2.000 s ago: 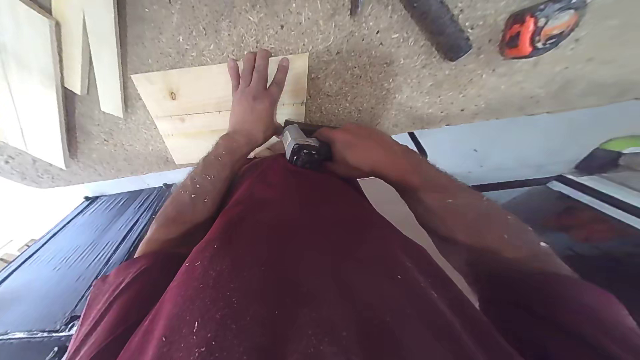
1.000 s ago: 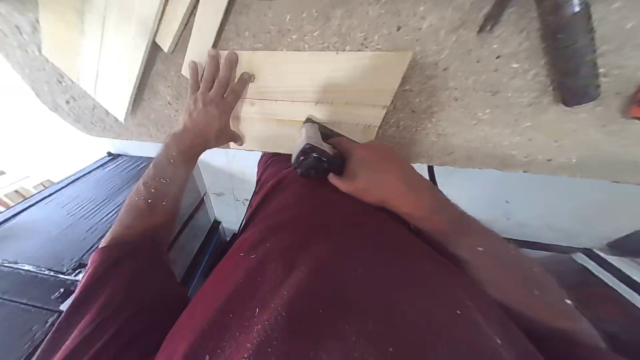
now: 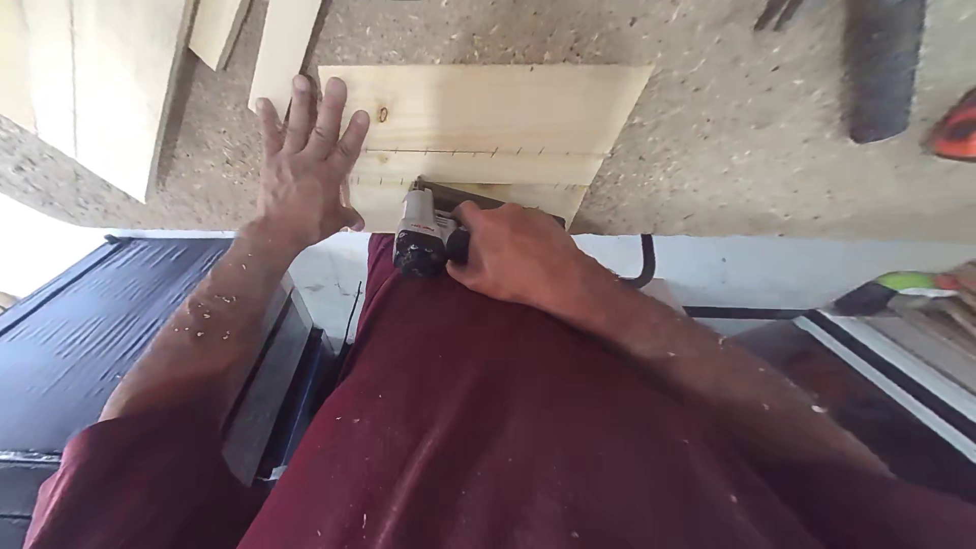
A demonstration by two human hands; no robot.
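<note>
My right hand (image 3: 515, 252) grips a pneumatic stapler or nailer (image 3: 419, 229) with a grey body and black cap. Its nose rests near the lower joint of a pale wooden panel (image 3: 496, 99), made of boards laid edge to edge. Rows of short marks run along the joints, and a knot shows at the left. My left hand (image 3: 305, 168), fingers spread, lies over the panel's left end and holds nothing.
More pale boards (image 3: 107, 84) lie at the upper left of the particle-board worktop (image 3: 732, 152). A dark cylindrical object (image 3: 884, 69) and an orange-and-black object (image 3: 957, 130) are at the right. A black hose (image 3: 646, 259) hangs below the front edge.
The view has shifted. The tool has moved left along the panel from its place one second ago, and my right hand with it. My left hand remains at the panel's left end.
</note>
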